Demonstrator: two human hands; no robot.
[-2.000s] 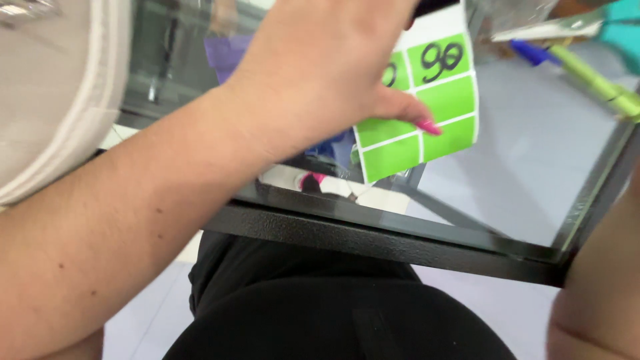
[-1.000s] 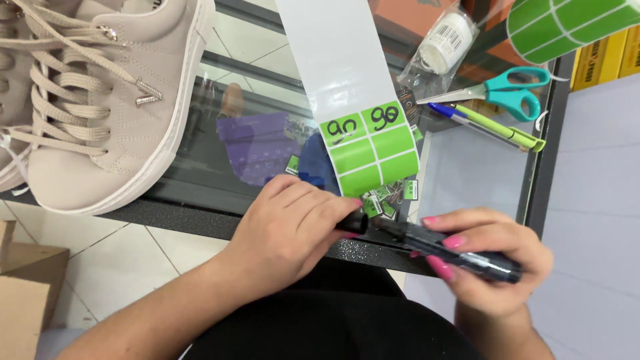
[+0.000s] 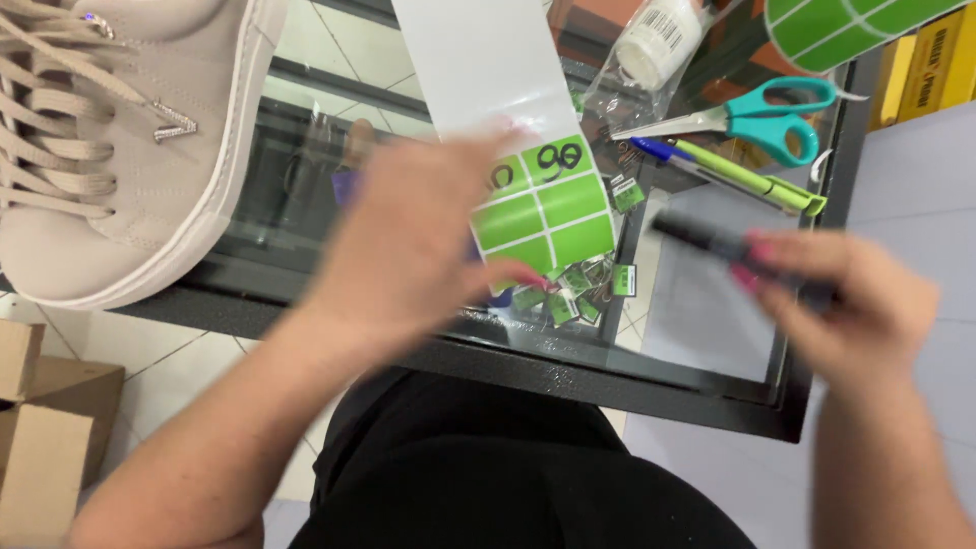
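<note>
A strip of green stickers (image 3: pixel 576 232) on white backing lies on the glass tabletop; two stickers bear black handwritten figures. My left hand (image 3: pixel 412 221), blurred, is over the strip's left side, thumb and fingers apart, with nothing seen in it. My right hand (image 3: pixel 846 297) holds a black marker (image 3: pixel 705 235), its tip end pointing left, right of the strip. Small green tags (image 3: pixel 564 305) with metal pins or loops lie in a pile at the strip's lower end. Whether the marker is capped cannot be told.
Beige sneakers with laces (image 3: pixel 152 152) stand at left. Teal-handled scissors (image 3: pixel 793 122), a blue-capped pen (image 3: pixel 679 152), a light green pen (image 3: pixel 751 177) and a bagged white roll (image 3: pixel 659 46) lie at upper right. A green sticker roll (image 3: pixel 831 34) is behind. Cardboard boxes (image 3: pixel 53 442) are on the floor.
A second ago both hands were together at the marker near the table edge. Since then my left hand has moved up over the stickers and my right hand has moved away with the marker.
</note>
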